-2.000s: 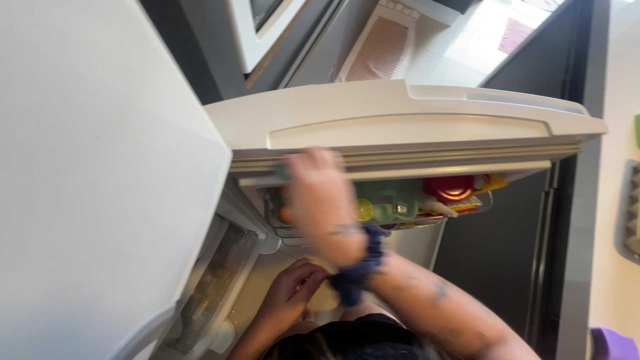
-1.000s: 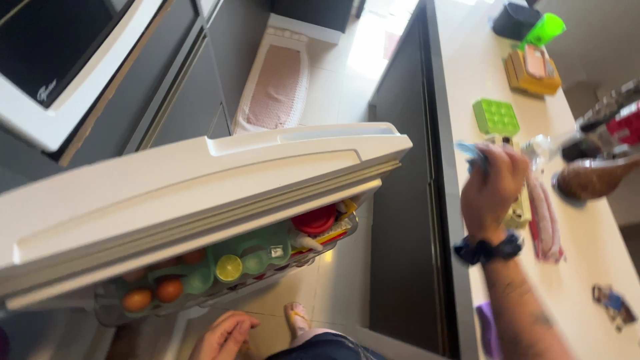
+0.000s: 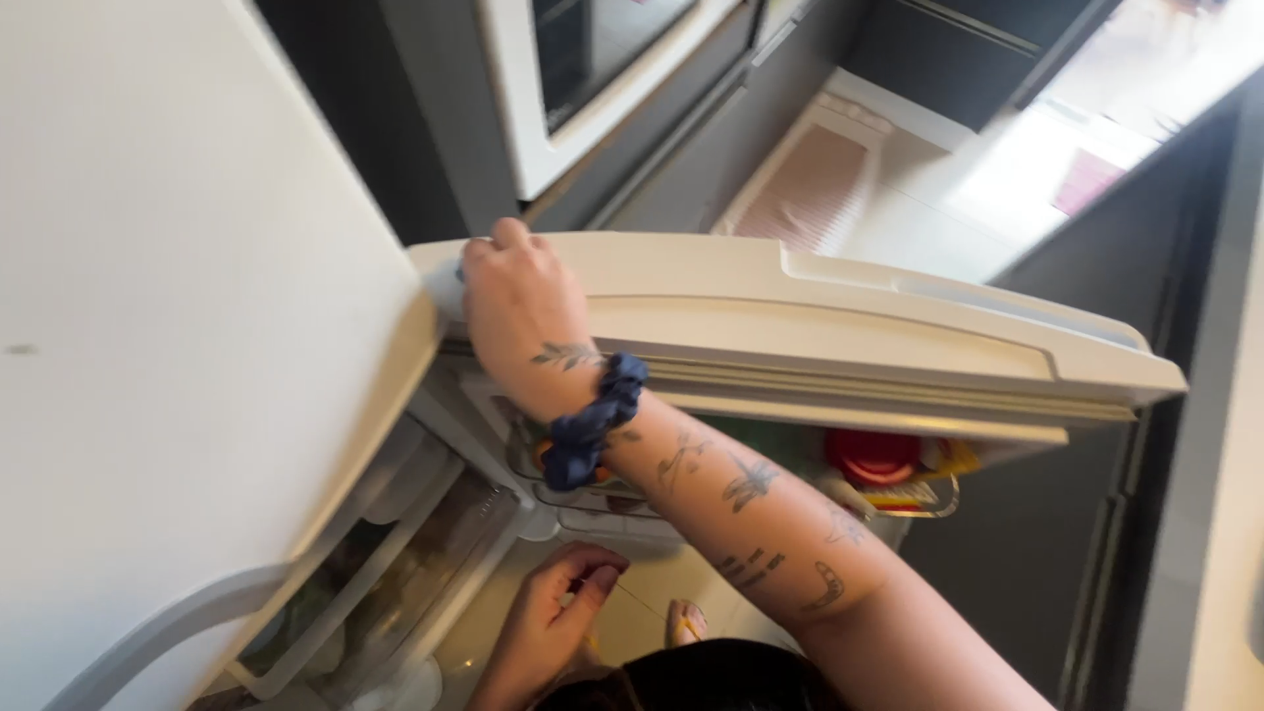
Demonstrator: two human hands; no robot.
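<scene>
My right hand (image 3: pixel 523 306), with a navy scrunchie (image 3: pixel 595 425) at the wrist, is at the hinge-side top corner of the open refrigerator door (image 3: pixel 820 316). Its fingers are closed on a light-blue piece, seemingly a cloth (image 3: pixel 449 284), mostly hidden and blurred. Low in the view, my left hand (image 3: pixel 565 612) is loosely curled, with nothing visible in it. Below the door's top edge, a red lid (image 3: pixel 874 454) and yellow packaging (image 3: pixel 953 459) show in the door shelf. My right forearm hides much of that shelf.
The white refrigerator body (image 3: pixel 178 247) fills the left side, its drawers (image 3: pixel 365 583) partly visible inside. Dark cabinets and a white-framed oven (image 3: pixel 553 148) stand beyond the door. A pale counter edge (image 3: pixel 1224 494) runs at right; a foot (image 3: pixel 684 622) is on the floor.
My right hand has moved left from above the counter to the door's hinge-side corner, still with the light-blue piece. The view has swung left.
</scene>
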